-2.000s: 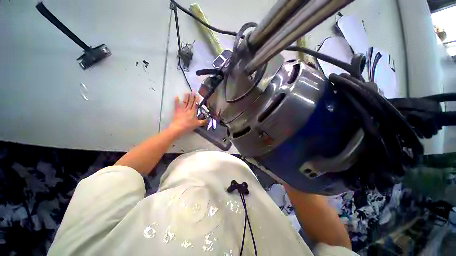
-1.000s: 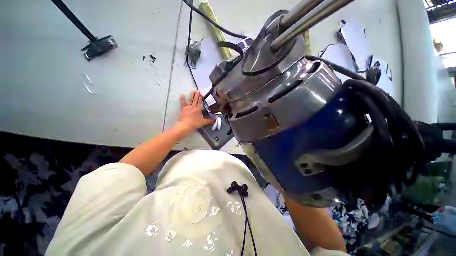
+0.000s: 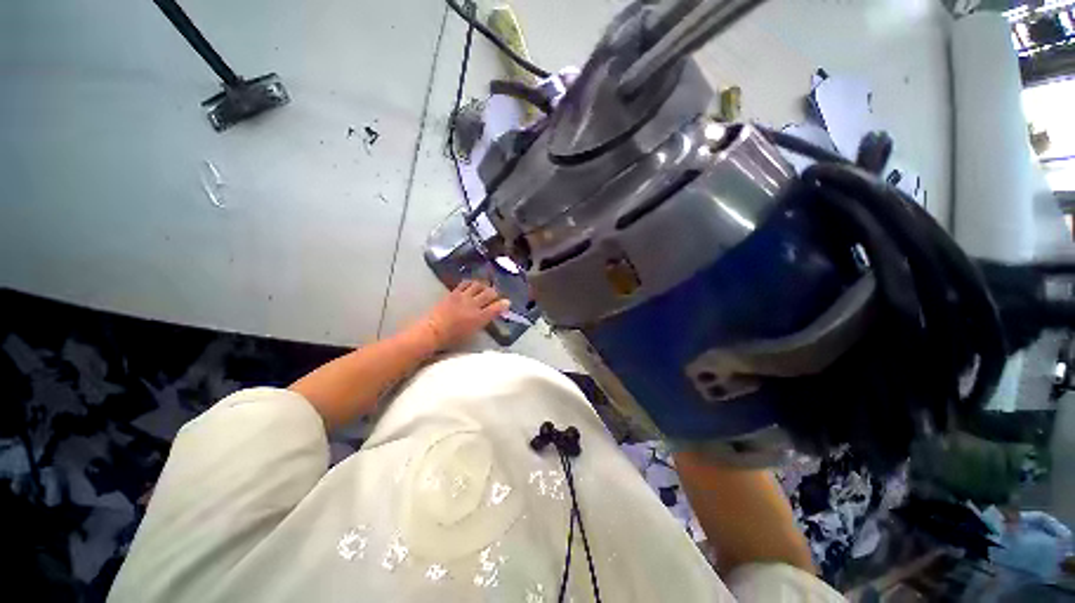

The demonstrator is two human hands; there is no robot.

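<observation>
The large blue and silver motor of the cloth cutting machine [image 3: 696, 271] fills the middle right and leans towards me. Its flat silver base plate [image 3: 457, 250] shows below and left of the motor. My left hand [image 3: 467, 311] lies at the near edge of the base plate, fingers partly bent; whether it holds anything is unclear. A white paper piece [image 3: 500, 124] lies beyond the plate. My right forearm [image 3: 743, 507] runs under the motor, and my right hand is hidden behind it.
A cloth clamp [image 3: 245, 104] lies at the upper left. Greenish-yellow bars [image 3: 509, 41] and white-topped pieces [image 3: 839, 108] lie farther off. A thin cable [image 3: 461, 88] crosses the table [image 3: 106, 177]. Scraps [image 3: 88, 471] heap below the table edge. A thick white roll [image 3: 988, 141] stands right.
My left hand has drawn back towards me and its fingers have bent. The machine has turned a little, and its base plate now shows farther left, beyond my hand.
</observation>
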